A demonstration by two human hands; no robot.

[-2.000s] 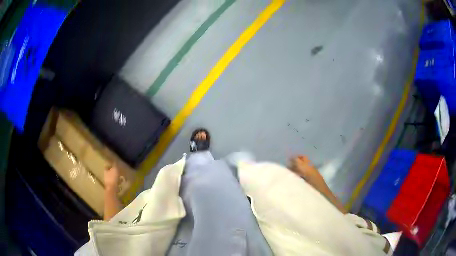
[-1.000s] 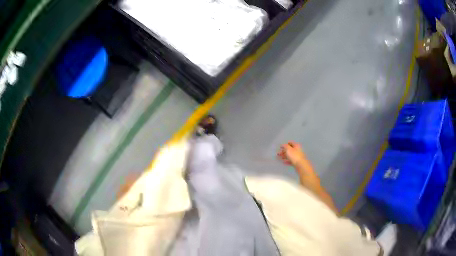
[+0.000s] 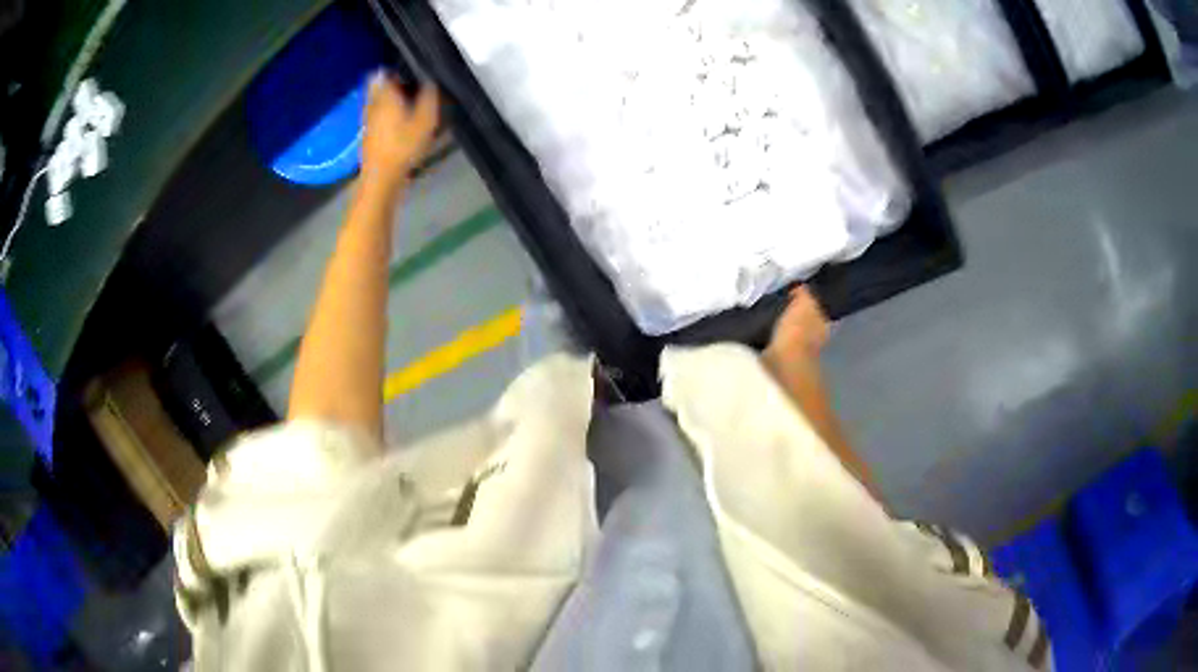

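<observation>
A large black tray (image 3: 526, 204) is in front of me, with a cloudy plastic liner and many white parts (image 3: 736, 145) heaped in it. My left hand (image 3: 398, 129) reaches out beside the tray's left wall, with its fingers apart and nothing visible in it. My right hand (image 3: 799, 326) is at the tray's near wall, right of the middle. Its fingers are small and partly hidden, and I cannot tell if they grip the rim.
More black trays with white parts (image 3: 946, 59) stand at the upper right. A blue stool (image 3: 319, 145) is beyond my left hand. White pieces (image 3: 86, 145) lie on the green bench at the left. A cardboard box (image 3: 138, 440) is at lower left and blue bins (image 3: 1130, 538) at lower right.
The tray of white parts now lies directly in front of me, nearer than before. My left hand has stretched forward beside it, and my right hand has come to its near wall.
</observation>
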